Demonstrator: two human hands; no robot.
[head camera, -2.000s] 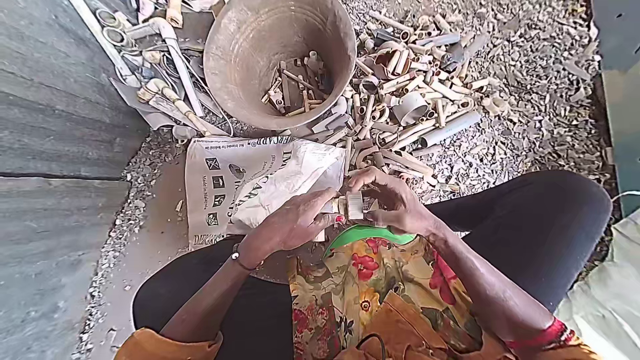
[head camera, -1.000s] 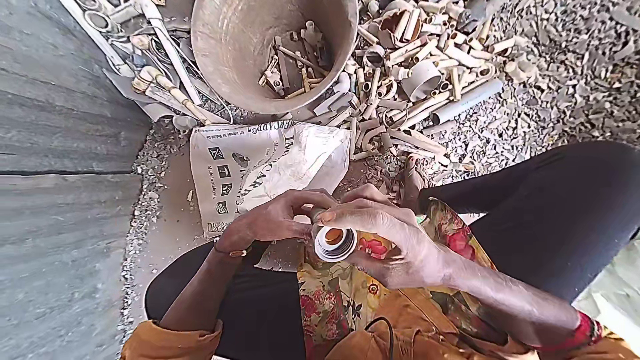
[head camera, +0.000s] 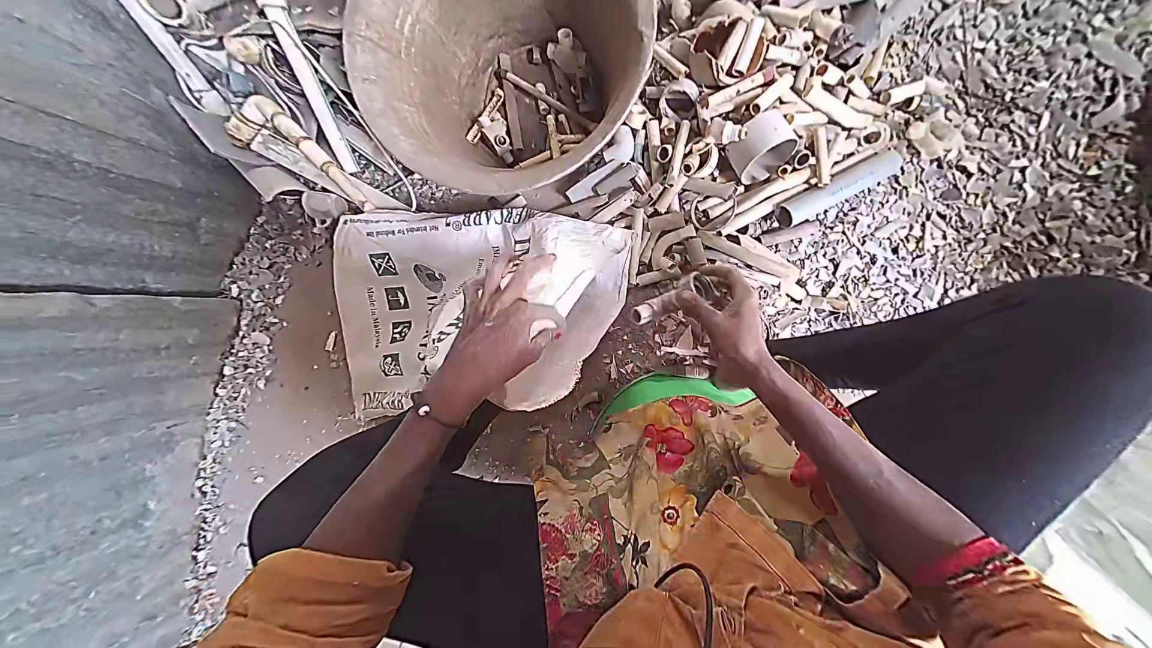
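Observation:
My left hand (head camera: 499, 337) is over the printed woven plastic sack (head camera: 360, 270), with a whitish piece, blurred, at its fingers; I cannot tell whether it grips it. My right hand (head camera: 724, 319) holds a short piece of plastic pipe (head camera: 661, 308) between thumb and fingers, just right of the sack and at the near edge of the pipe pile (head camera: 774, 180). Below the right hand a green rim (head camera: 652, 389) shows beside the floral cloth on my lap.
A large round basin (head camera: 405, 108) with several pipe pieces inside stands beyond the sack. Longer pipes (head camera: 310, 85) lie at the upper left by a grey wall (head camera: 108, 180). Chips and shards (head camera: 1008, 180) cover the ground at the right. My bent legs lie at both sides.
My hands, together around a round white fitting a second ago, have parted. The left is now over the sack, the right by the pile with a pipe piece.

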